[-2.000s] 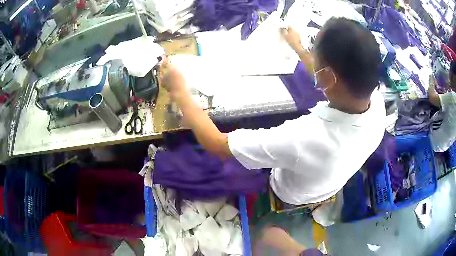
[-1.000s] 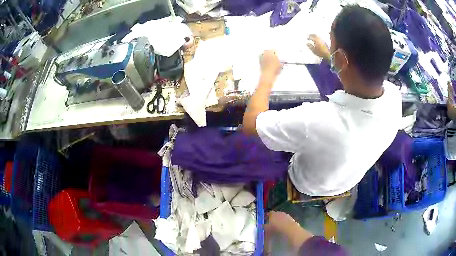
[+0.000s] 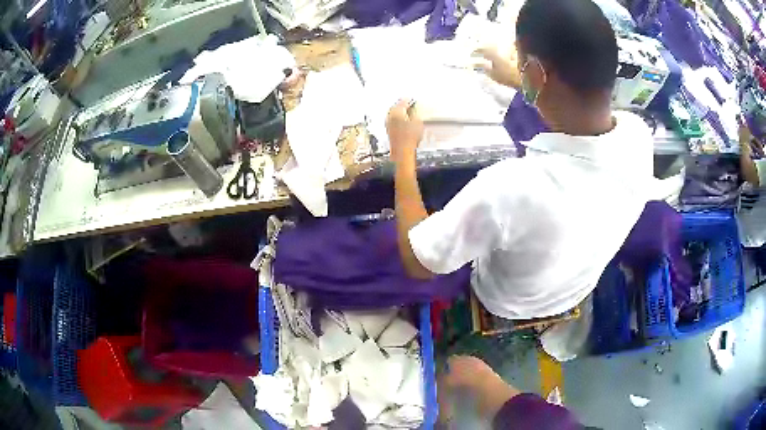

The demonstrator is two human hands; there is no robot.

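Observation:
A blue lattice crate (image 3: pixel 267 336) stands at the bottom middle, full of crumpled and folded white cut pieces (image 3: pixel 369 369). Dark purple fabric (image 3: pixel 361 260) lies across its far end. My right hand (image 3: pixel 460 376) is at the bottom edge, beside the crate's right wall, with a purple sleeve behind it. It is blurred and its fingers are not clear, so its grip cannot be told. My left hand cannot be made out. A dark purple patch (image 3: pixel 346 415) shows at the crate's near end; whether it is cloth or sleeve is unclear.
A seated person in a white shirt (image 3: pixel 537 218) handles white fabric (image 3: pixel 437 84) at the bench. A sewing machine (image 3: pixel 155 126) and black-handled scissors (image 3: pixel 243 180) are on the bench. A red stool (image 3: pixel 126 382) and dark red crate (image 3: pixel 201 319) stand left; blue crates (image 3: pixel 705 269) stand right.
The view has shifted. The seated person's near hand has moved from the sewing machine side along the bench, and white fabric now hangs over the bench edge. My right hand stays beside the crate.

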